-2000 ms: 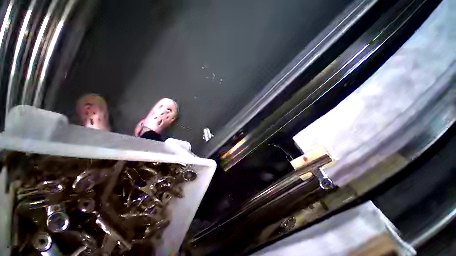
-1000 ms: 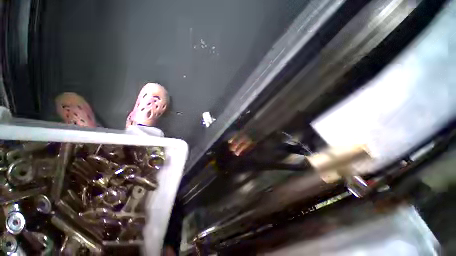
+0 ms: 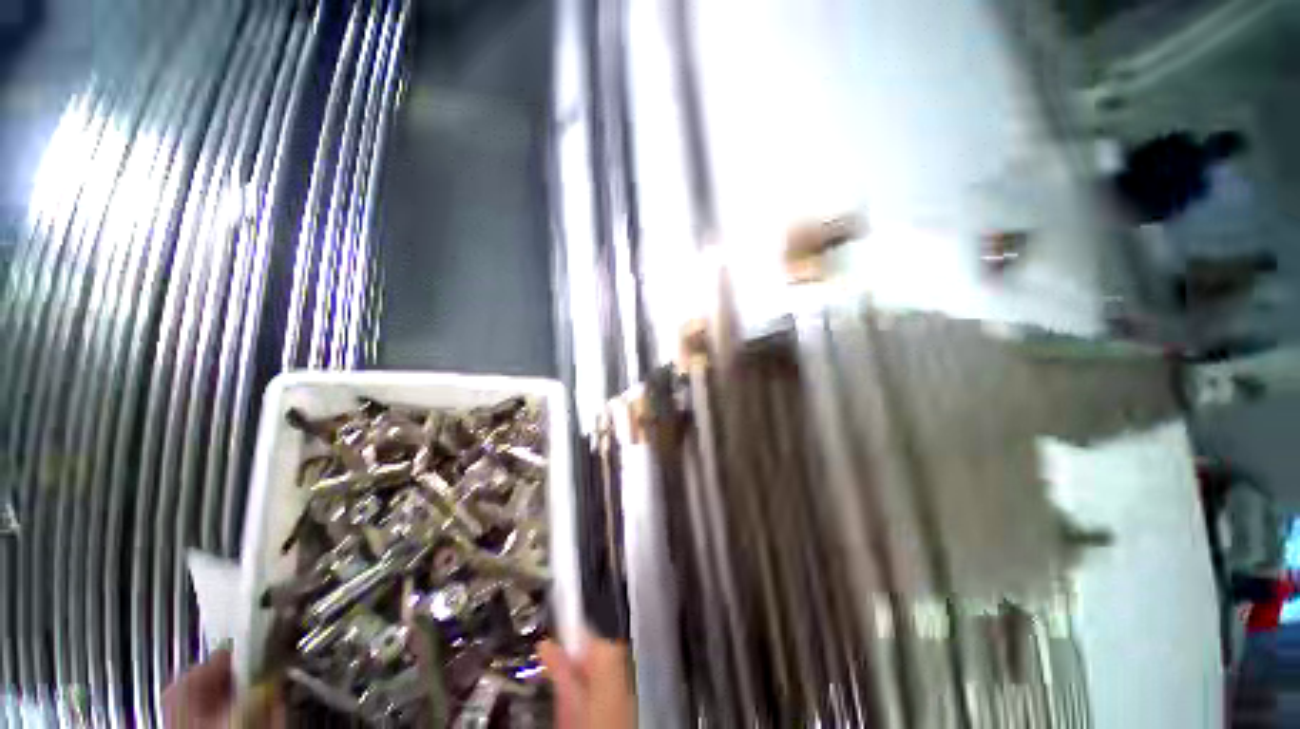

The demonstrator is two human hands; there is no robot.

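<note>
A white plastic tray [image 3: 569, 470] is full of silver and brownish metal clamps or fittings [image 3: 428, 556]. It is at the lower left centre, between two tube racks. My left hand [image 3: 200, 694] is at the tray's lower left side, cut off by the bottom edge. My right hand [image 3: 589, 686] grips the tray's lower right side, fingers over the rim. Both hands look bare and hold the tray up; the near end of the tray is out of the picture.
Long shiny metal tubes [image 3: 129, 370] lie on the left. On the right, white sheet material [image 3: 884, 128] covers part of another tube rack, with brownish pieces at its edge. Dark grey floor [image 3: 471, 242] shows between them. A red object [image 3: 1260, 604] is at the far right.
The view has lifted from the floor and shoes to the racks. The whole width of the tray now shows, farther from the left edge. Both hands have come into view on its sides.
</note>
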